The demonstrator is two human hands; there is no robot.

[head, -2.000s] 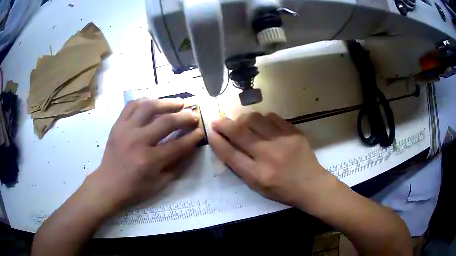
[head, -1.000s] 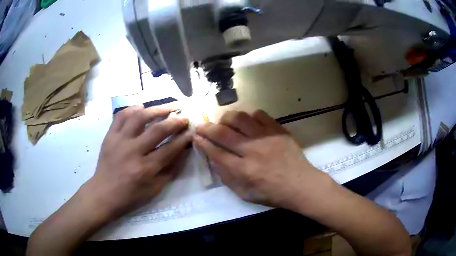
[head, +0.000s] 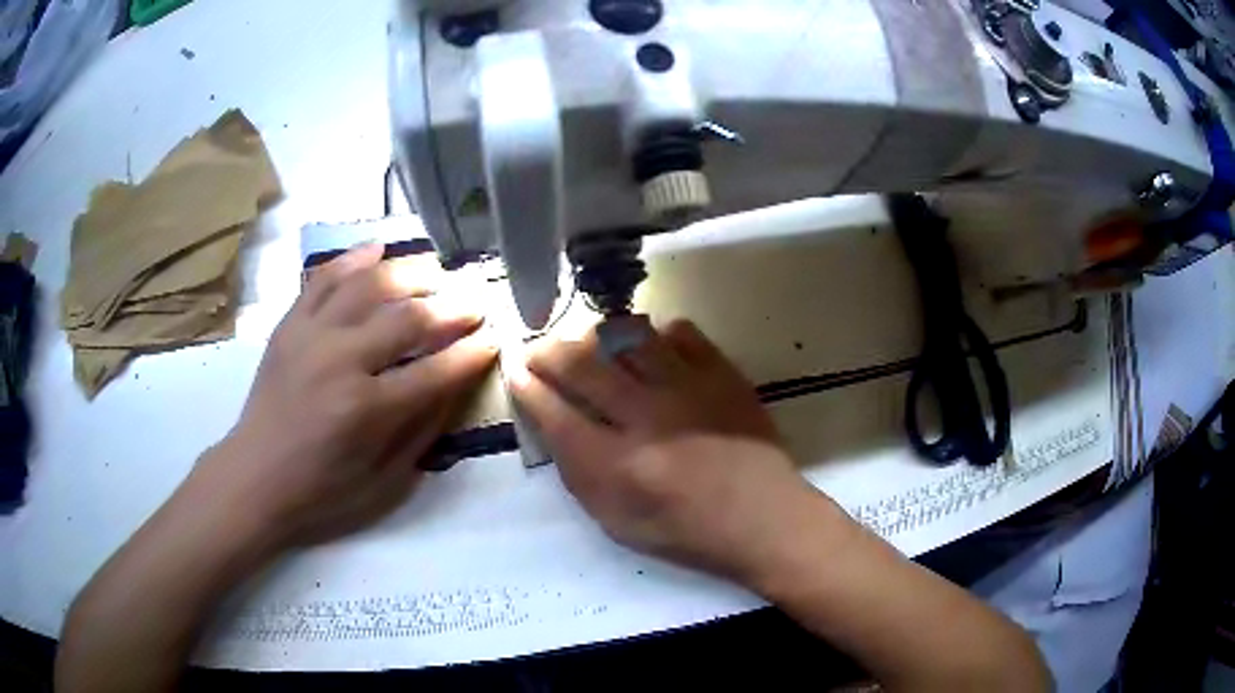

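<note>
The sewing template [head: 477, 441], pale with black edge strips, lies flat under the machine head beside the needle area, which is washed out by glare. My left hand [head: 369, 359] is spread flat over it, fingertips pressing near the needle. My right hand [head: 650, 440] lies just right of it, fingertips at a narrow pale strip [head: 534, 440] along the template's right edge. What lies under my fingers is hidden. The white sewing machine [head: 813, 95] stands over both hands.
A fanned stack of tan fabric pieces [head: 169, 251] lies at left. Black shears [head: 955, 393] lie right of the machine plate. A dark bundle [head: 14, 386] is at the left edge, a translucent bag [head: 54, 61] at the top left. A printed ruler [head: 393, 616] runs along the front edge.
The view has shifted, with more of the machine head showing. More of the template's lower black strip shows below my left hand. Both hands stay pressed near the needle.
</note>
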